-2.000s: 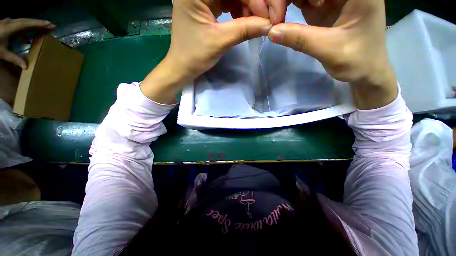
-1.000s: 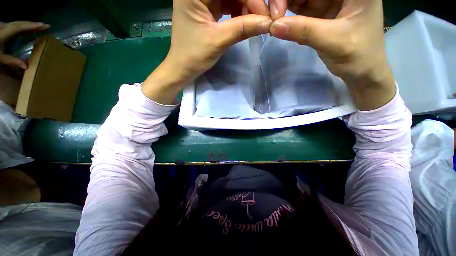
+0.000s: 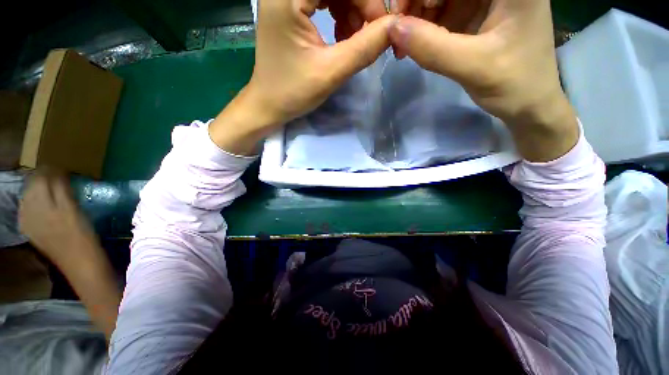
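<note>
A white foam box (image 3: 331, 178) lies in front of me on the green bench, with two pale grey-blue wrapped items (image 3: 447, 135) side by side in it. My left hand (image 3: 315, 69) and my right hand (image 3: 480, 66) are bare and raised above the box. Their thumbs and fingertips meet and pinch a tiny thin piece (image 3: 388, 6), mostly hidden by the fingers. Its kind cannot be told. The fingers at the back are cut off by the top edge, and my hands cover the far part of the box.
A brown carton (image 3: 73, 117) stands at the left on the green bench (image 3: 172, 95). A neighbour's blurred hand (image 3: 55, 212) is just below it. Another white foam box (image 3: 605, 91) stands at the right, near a neighbour's pale sleeve (image 3: 637, 227).
My hands have risen slightly, with the fingertips still together. The left neighbour's hand has left the top of the carton, and a blurred hand now shows in front of it.
</note>
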